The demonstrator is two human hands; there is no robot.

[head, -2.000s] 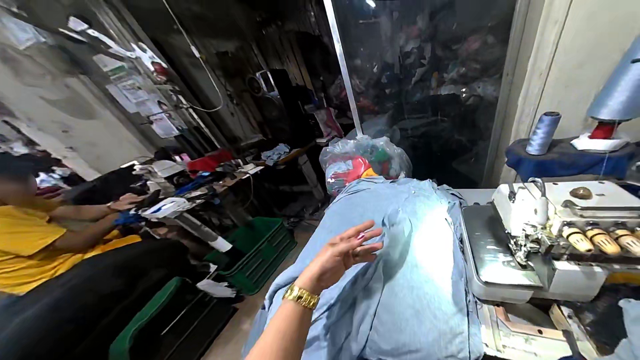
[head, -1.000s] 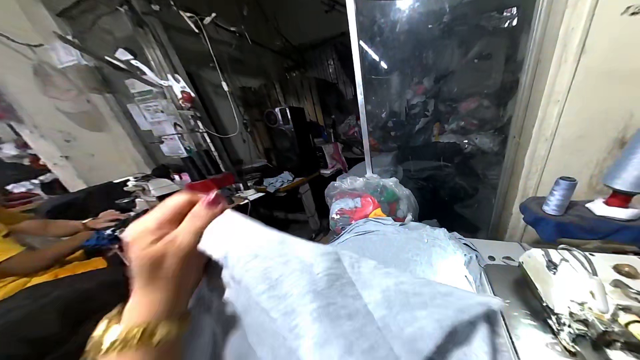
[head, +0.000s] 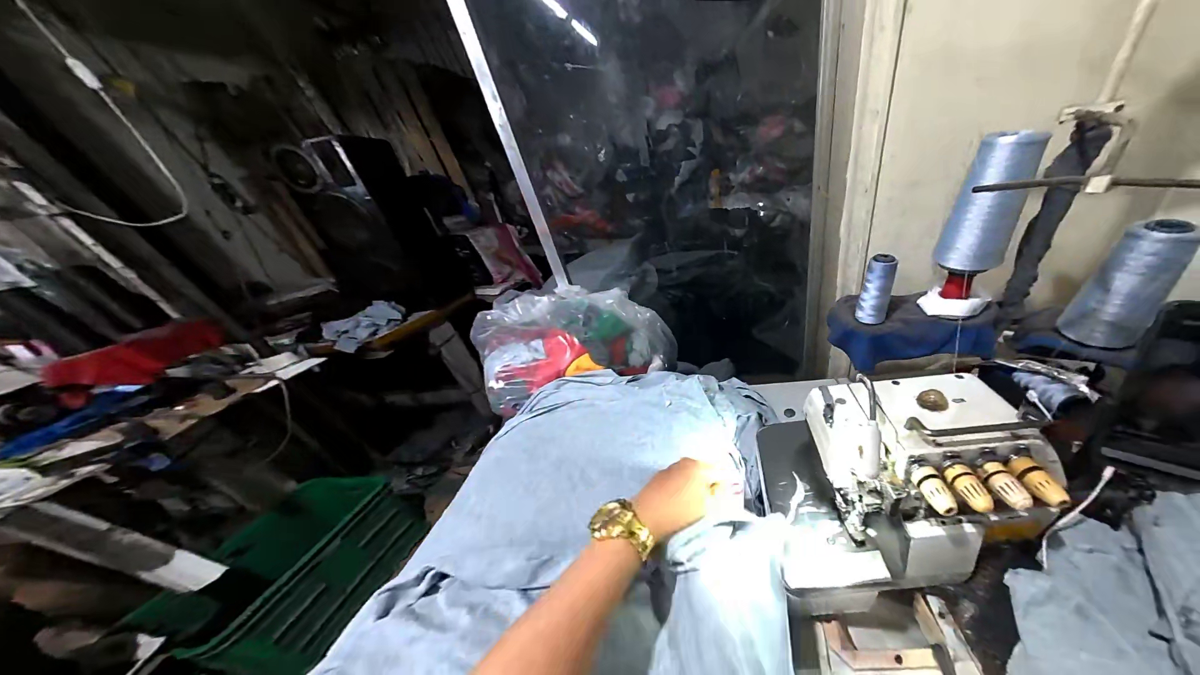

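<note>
My left hand (head: 682, 497), with a gold watch (head: 621, 527) on its wrist, reaches over a pile of light blue fabric (head: 581, 459). Its curled fingers hold a piece of light blue fabric (head: 736, 591), which is bunched beside them and hangs toward the bottom edge. Bright glare hides the fingertips in part. Just to the right of the hand stands a white overlock sewing machine (head: 923, 412) with several tan tension dials and a metal plate at its left. My right hand is not in view.
Thread cones (head: 994, 202) stand behind the machine. A clear plastic bag (head: 647, 328) of colourful cloth sits past the pile. Green plastic crates (head: 309, 562) lie at lower left, near a cluttered table (head: 187, 412). More blue fabric (head: 1087, 591) lies at lower right.
My left hand, raised with a lifted fabric piece a second ago, is now low over the pile beside the machine. The view has turned right, and the person in yellow has left it.
</note>
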